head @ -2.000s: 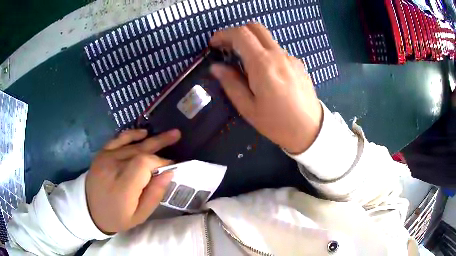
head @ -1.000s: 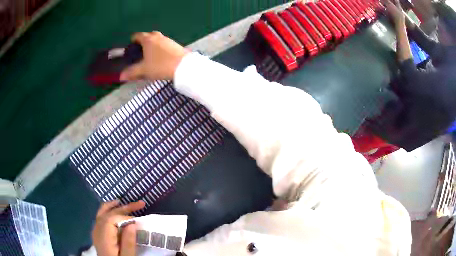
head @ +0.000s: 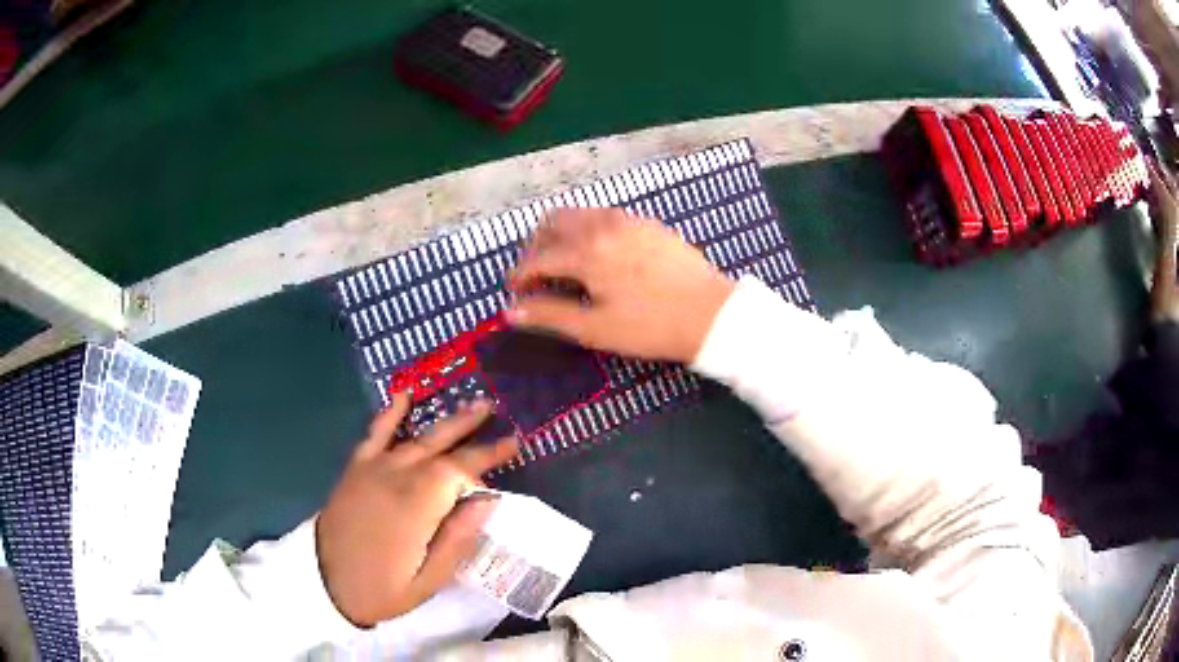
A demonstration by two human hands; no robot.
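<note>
A portable radio [head: 543,375] lies grille side up on the dark small-sticker sheet [head: 763,246], its red edge and small keys showing at the left. My right hand [head: 627,287] is bent over its upper right edge, fingertips at the red rim; whether it holds a sticker is hidden. My left hand [head: 407,517] has its fingertips on the radio's lower left corner and grips the folded white label sheet [head: 537,550] between thumb and palm. The sheet shows a few grey printed labels.
A single radio [head: 478,65], black back up with a white label, lies on the green surface beyond the pale strip [head: 291,246]. A row of red radios [head: 1021,175] stands at upper right. Spare label sheets [head: 127,453] lie far left. Another person's dark sleeve [head: 1125,440] is at the right.
The labelled radio has been let go on the green surface. My right hand has come back from there to a radio now on the sticker sheet. My left hand has joined it.
</note>
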